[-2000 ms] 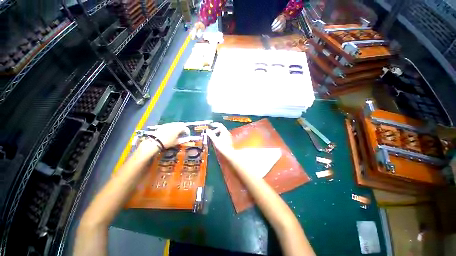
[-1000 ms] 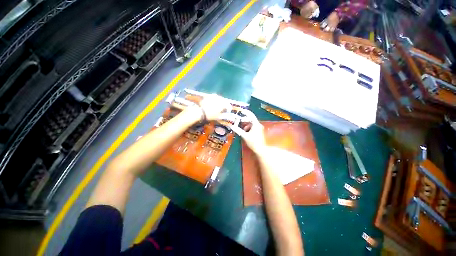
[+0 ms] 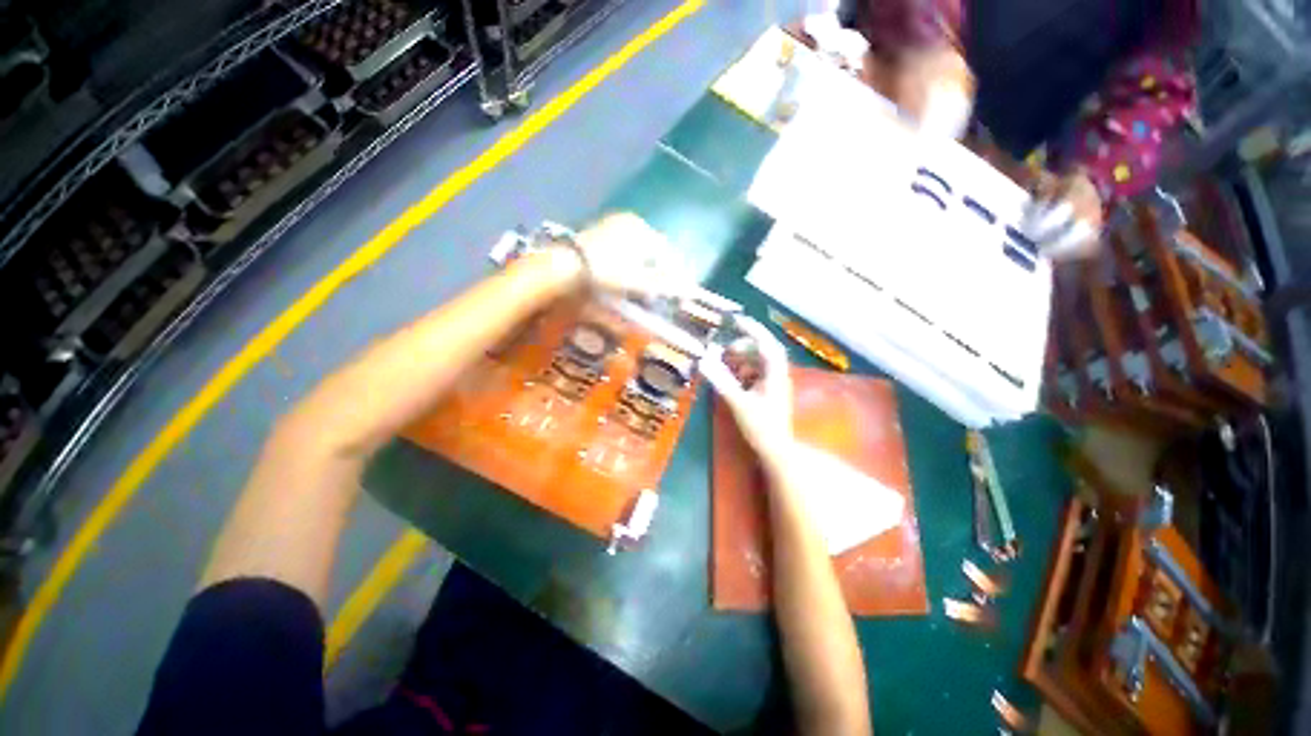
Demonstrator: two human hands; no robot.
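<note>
The orange assembly fixture point(image 3: 554, 446) lies at the left of the bench, with dark oval coils point(image 3: 660, 377) in its metal nests. A silver clamping bar point(image 3: 650, 319) crosses its far end. My left hand point(image 3: 621, 256) is over the bar's middle; its fingers are blurred and overexposed. My right hand point(image 3: 751, 377) is at the bar's right end, with its fingers bent around the metal end bracket. My hands hide parts of the bar.
A red-orange work plate point(image 3: 863, 575) with a white folded cloth point(image 3: 856, 503) lies right of the fixture. Beyond are an amber-handled tool point(image 3: 810, 341) and white foam trays point(image 3: 920, 273). Tweezers point(image 3: 989, 496), copper tabs point(image 3: 971, 610) and spare fixtures point(image 3: 1150, 618) are at right. Another person's hands touch the trays.
The other person's hands have come to the foam trays, and the top tray is shifted away from those below. My hands stay at the clamping bar. The camera view has shifted.
</note>
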